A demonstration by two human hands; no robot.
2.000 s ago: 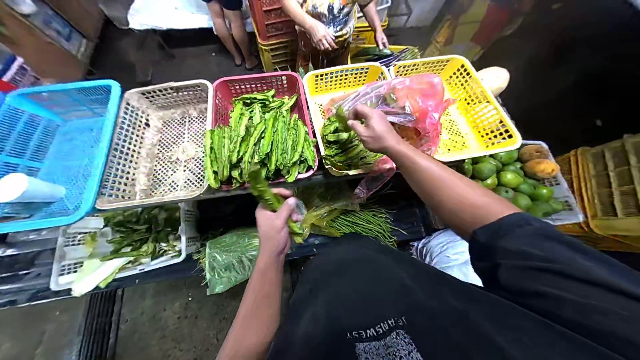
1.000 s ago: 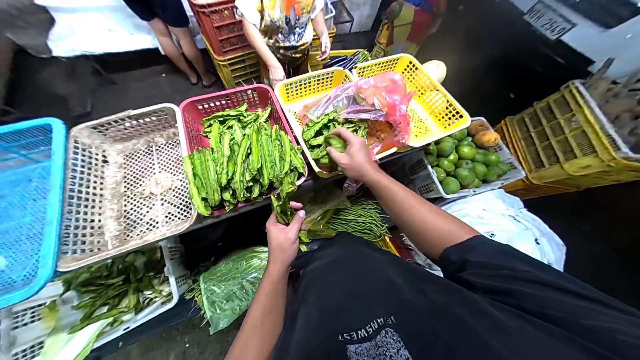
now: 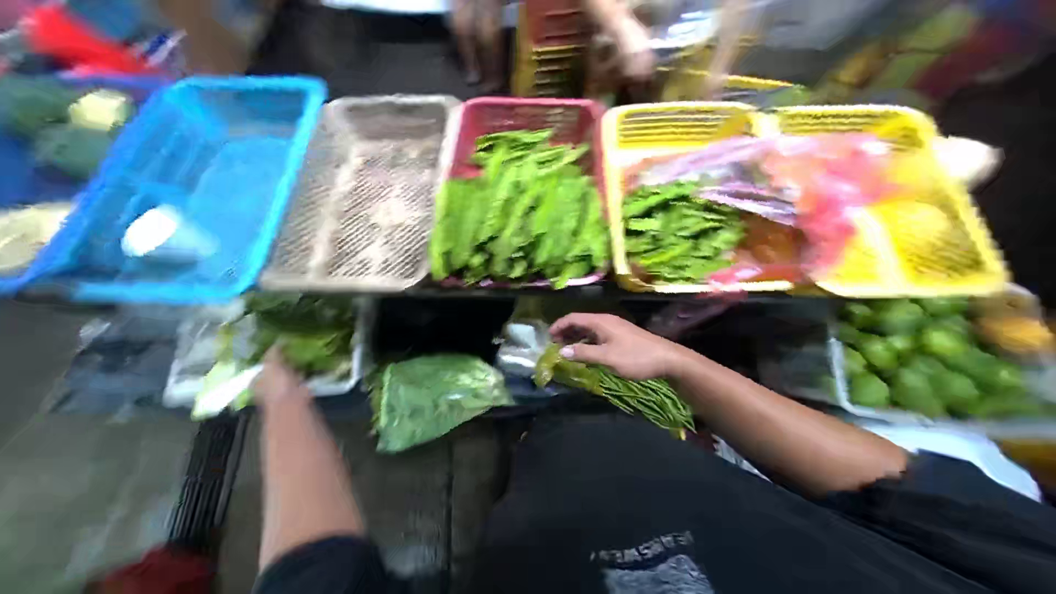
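Observation:
My left hand [image 3: 279,375], blurred, reaches to the lower white basket [image 3: 356,363] of leafy greens [image 3: 309,334]; whether it grips anything is unclear. My right hand [image 3: 610,342] hangs below the basket row with its fingers curled and no winged bean seen in it. It is over a bundle of long green beans [image 3: 639,398] partly in plastic. Above the hands, winged beans [image 3: 524,210] fill the pink basket [image 3: 528,109]. More winged beans [image 3: 681,231] lie in the left yellow basket [image 3: 619,198], beside pink and purple plastic bags [image 3: 817,177].
To the left stand a whitish basket [image 3: 388,186] and a blue basket [image 3: 239,181] with a white cup-like object [image 3: 161,233]. A green plastic bag of vegetables [image 3: 441,396] lies below. Green round fruit [image 3: 924,355] sits at the right. A person's hand [image 3: 634,49] is beyond the baskets.
My left hand has left the pink basket's near edge and moved left to the lower greens. My right hand has come down from the yellow basket towards me. The view has swung left.

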